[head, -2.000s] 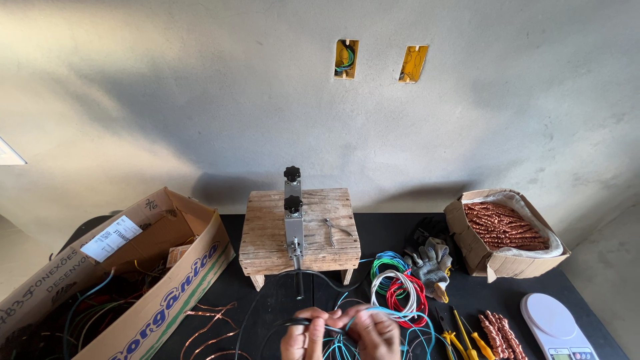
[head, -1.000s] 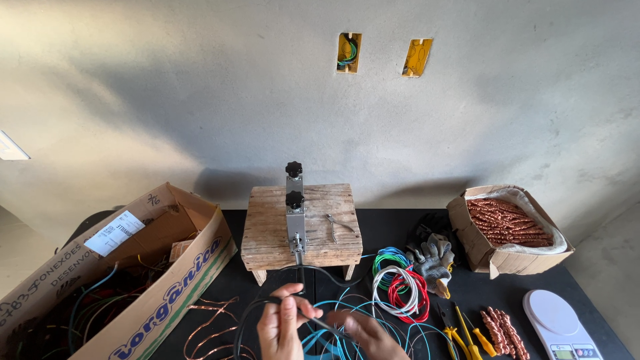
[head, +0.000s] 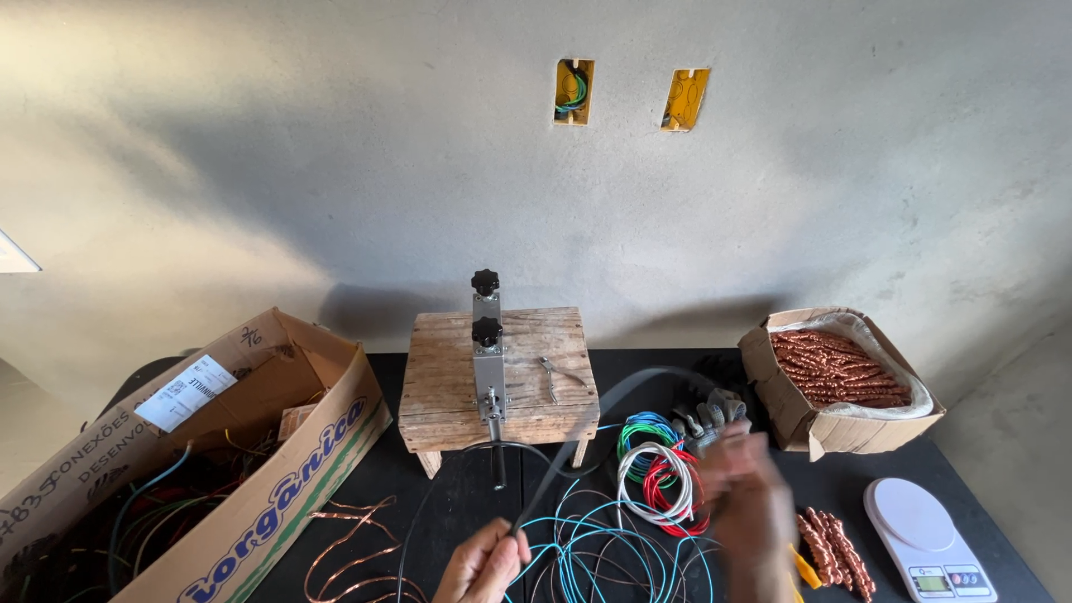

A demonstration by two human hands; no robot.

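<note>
My left hand is at the bottom centre, its thumb and fingers pinching a black cable. The cable arcs up and to the right, blurred by motion. My right hand, also blurred, is at the right of the coloured wire coils; whether it grips the cable is unclear. A cable stripping machine with black star knobs stands on a small wooden stool, a black handle at its front. Small pliers lie on the stool. Loose light-blue wire spreads between my hands.
At left stands a cardboard box of mixed wires, with bare copper strands beside it. White and red coils, grey gloves, a box of twisted copper, copper bundles and a white scale are on the right.
My right hand has moved away from my left, rightward and up towards the gloves. A blurred arc of black cable now shows between them; earlier the hands were close together.
</note>
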